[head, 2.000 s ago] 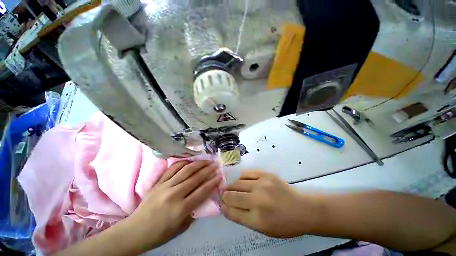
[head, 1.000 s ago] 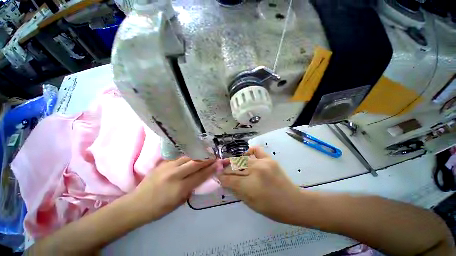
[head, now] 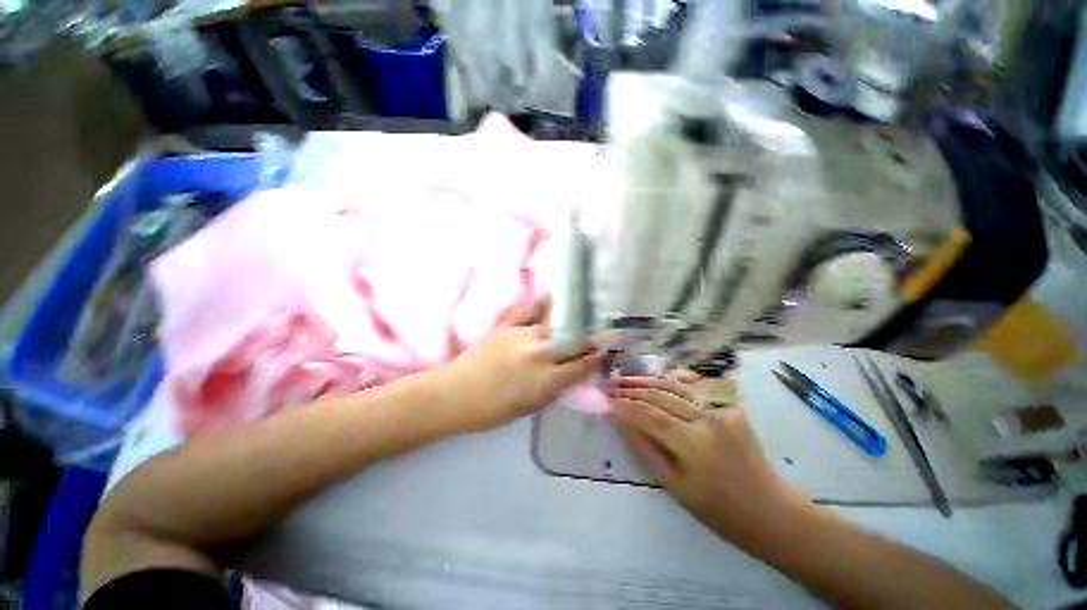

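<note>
The pale-pink garment (head: 358,274) lies heaped left of the needle, with a small end of it reaching the presser foot area. My left hand (head: 519,367) holds the garment's edge just left of the needle. My right hand (head: 685,435) lies at the needle area on the right, fingers pointing left at the pink fabric's end; blur hides whether it grips anything. The sewing machine head (head: 715,203) stands over both hands. A yellowish block (head: 716,391) sits beside the presser foot, above my right hand.
Blue-handled snips (head: 834,411) and grey tweezers (head: 908,435) lie on the bed right of my right hand. Dark scissors loops (head: 1076,542) are at the right edge. A plastic-lined blue crate (head: 72,369) stands left of the garment.
The view has tilted up and swung left, showing more of the crate and background. My hands remain near the needle, a little farther apart. The picture is more blurred.
</note>
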